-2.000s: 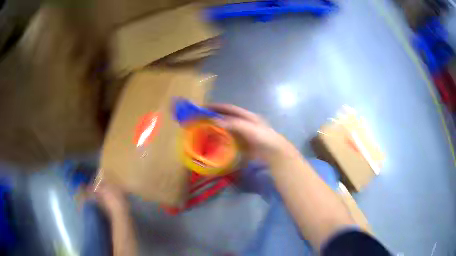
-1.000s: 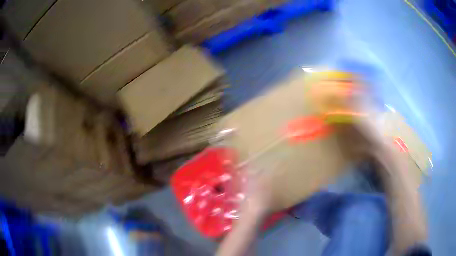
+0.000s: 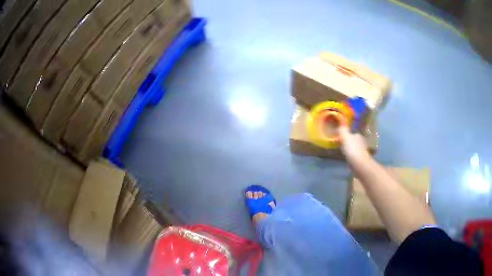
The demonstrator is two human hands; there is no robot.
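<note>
My right hand [image 3: 349, 138] is stretched out to the right and holds the tape dispenser [image 3: 357, 110], which has a blue body and a yellow tape roll with an orange core. The dispenser is in front of closed brown cartons on the floor. The upper carton [image 3: 329, 81] has a red-orange label on top and lies on or against a lower carton [image 3: 301, 129]. Another carton [image 3: 356, 207] lies nearer, partly behind my forearm. My left hand is not in view. The red stool [image 3: 186, 250] stands at the bottom left with nothing on its visible top.
Tall stacked cartons [image 3: 81, 70] stand on a blue pallet [image 3: 137, 108] at the left. Flattened cardboard [image 3: 97, 202] leans beside the stool. My foot in a blue sandal [image 3: 259, 200] is at the centre. A red object [image 3: 479, 237] is at the right edge.
The view has swung right. The labelled carton has left the red stool and my hands, and one like it is on the floor cartons. My left hand has gone out of view.
</note>
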